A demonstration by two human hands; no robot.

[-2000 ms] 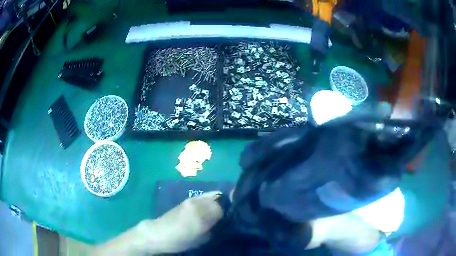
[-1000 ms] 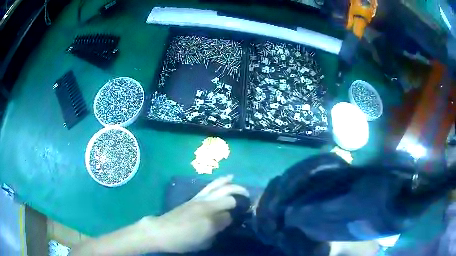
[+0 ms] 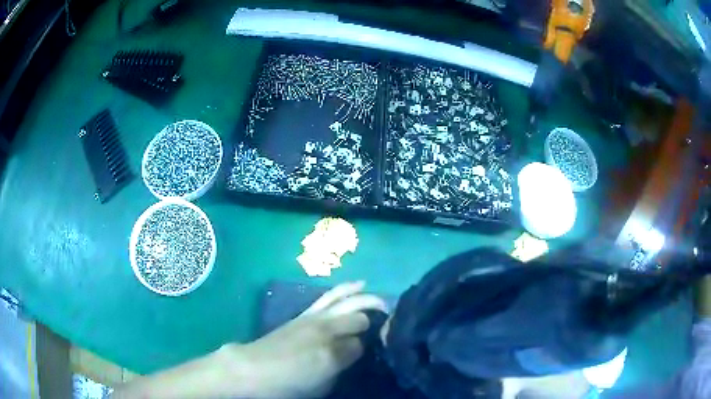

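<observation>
My left hand (image 3: 320,335) lies at the bottom centre over a black jig plate (image 3: 282,302), fingers bent towards the nose end of a dark electric screwdriver. What its fingertips touch is hidden. The bulky dark screwdriver (image 3: 499,319) lies across the lower right, blurred. My right hand (image 3: 546,387) shows only as a pale patch below the screwdriver at the bottom edge; its fingers are hidden. A small cream-yellow pile of pads (image 3: 327,245) lies on the green mat above the plate.
A two-part black parts tray (image 3: 413,213) holds screws and small metal parts. Two round dishes (image 3: 173,246) and black finned heat sinks (image 3: 107,154) are at left. At right are a white dish (image 3: 546,200), a dish of grains (image 3: 571,159) and an orange screwdriver (image 3: 567,27).
Since two seconds ago, the view has shifted and the dark screwdriver sits lower in it, uncovering a small yellow pile at right. My left hand's fingers have spread and moved slightly right.
</observation>
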